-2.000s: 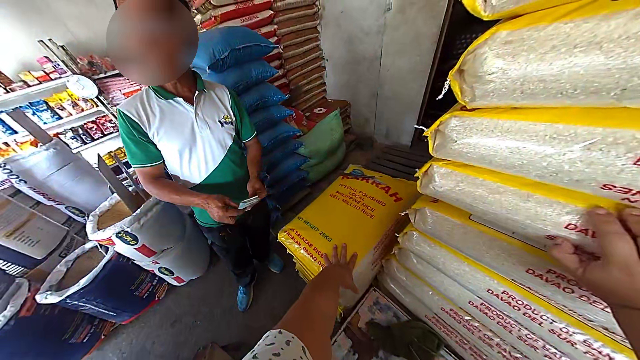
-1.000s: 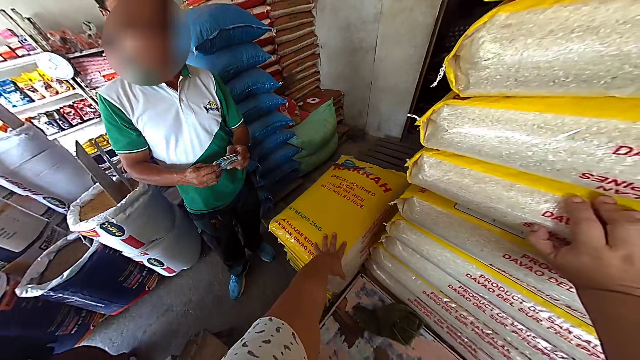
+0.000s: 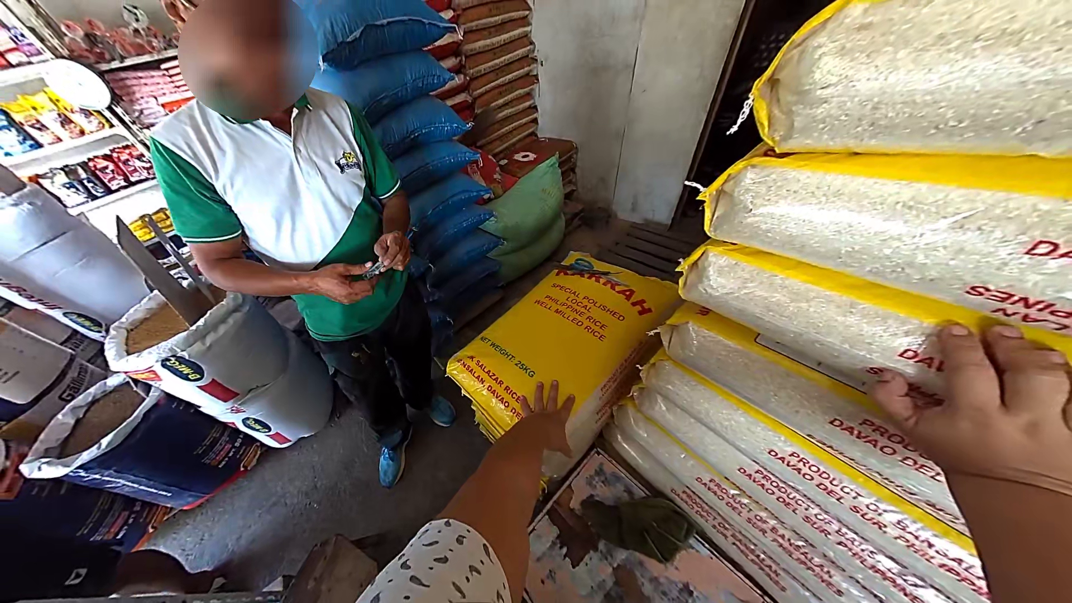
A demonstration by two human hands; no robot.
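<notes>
My left hand (image 3: 548,417) rests with spread fingers on the near edge of a yellow plastic rice sack (image 3: 557,327), which lies flat on top of a low stack. To the right, my right hand (image 3: 984,402) is laid against the side of a tall stack of clear and yellow rice sacks (image 3: 837,289), fingers apart on the yellow edge of one sack. Neither hand grips anything. Beyond my left arm a person (image 3: 293,193) in a green and white polo shirt stands, holding a small thing in both hands that is too small to make out.
Open sacks of feed or grain (image 3: 205,360) stand on the left, before shelves of packets (image 3: 84,151). Blue sacks (image 3: 419,126) and green sacks (image 3: 528,218) are piled behind the person. A board with a dark leaf-like thing (image 3: 641,528) lies low between the sack stacks.
The person's hands have moved together around the small thing they hold. My two hands have stayed on the same sacks.
</notes>
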